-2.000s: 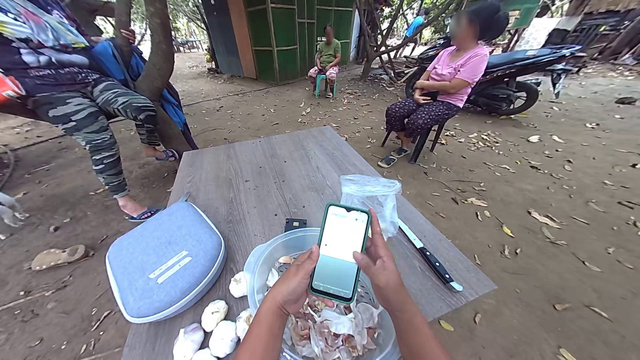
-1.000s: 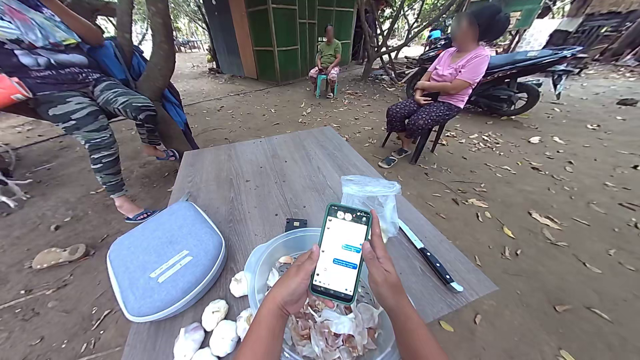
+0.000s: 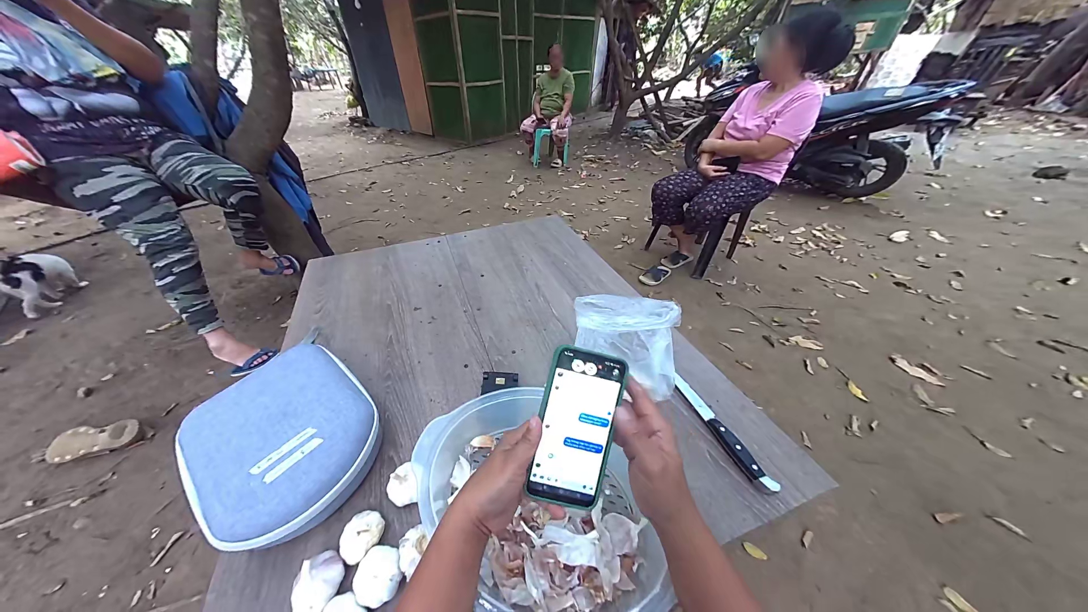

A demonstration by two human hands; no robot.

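Observation:
A smartphone in a green case (image 3: 576,425), its lit screen bearing writing, is held upright over a clear plastic bowl (image 3: 429,459). My left hand (image 3: 501,480) grips its left edge and underside; my right hand (image 3: 650,450) touches its right edge. Papery garlic skins (image 3: 565,552) fill much of the bowl. Several whole garlic bulbs (image 3: 376,574) lie left of it. Behind the phone stands a clear plastic bag (image 3: 633,340). To its right lies a knife with a black handle (image 3: 733,450). A small black object (image 3: 499,381) sits behind the bowl.
On the left of the wooden table (image 3: 425,280) rests a blue-grey zip case (image 3: 276,450). One person (image 3: 161,195) sits at left by a tree, another (image 3: 748,153) on a chair at right, a third (image 3: 552,106) farther back. A motorcycle (image 3: 884,127) and a dog (image 3: 42,280) are beyond.
The phone's screen has changed from a pale page with a grey lower part to a view with blue message bubbles. The person at left has raised an arm. At the far left, the dog has moved.

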